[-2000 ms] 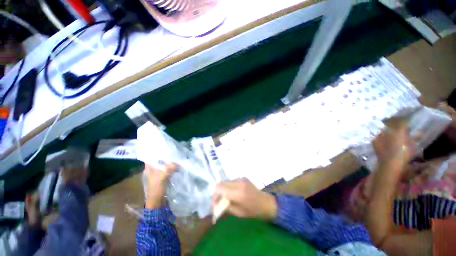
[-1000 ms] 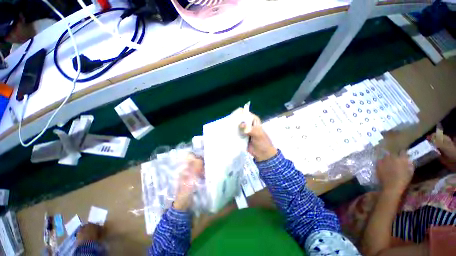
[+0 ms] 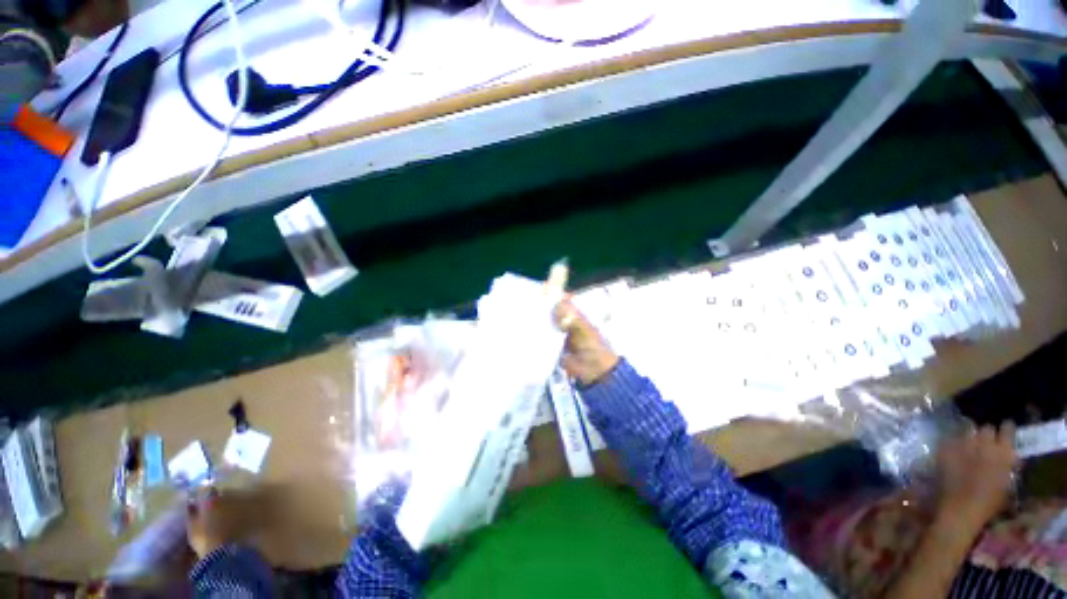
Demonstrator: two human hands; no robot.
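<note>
My right hand (image 3: 585,349) grips the upper right end of a tilted white block (image 3: 486,404). It looks like product boxes held together, with dark print on its side; I cannot tell how many. A crumpled clear plastic bag (image 3: 372,351) lies left of the block. My left hand (image 3: 401,380) shows blurred through or behind this plastic, its wrist hidden by the block and bag; its grip is unclear. A long overlapping row of white boxes (image 3: 761,328) lies to the right, and a slim box (image 3: 572,427) sits just below my right hand.
Loose boxes (image 3: 314,246) lie on the green belt (image 3: 468,222). Small cards (image 3: 246,449) and another person's blurred hand (image 3: 211,527) are at left. Another person's hand (image 3: 977,468) is at right beside crumpled plastic (image 3: 901,427). A white shelf post (image 3: 842,129) stands behind the row.
Since one second ago, the white block has tilted, its lower end swinging down and left. My left hand has moved left. Earlier, both hands were low at a crumpled bag. The view has shifted.
</note>
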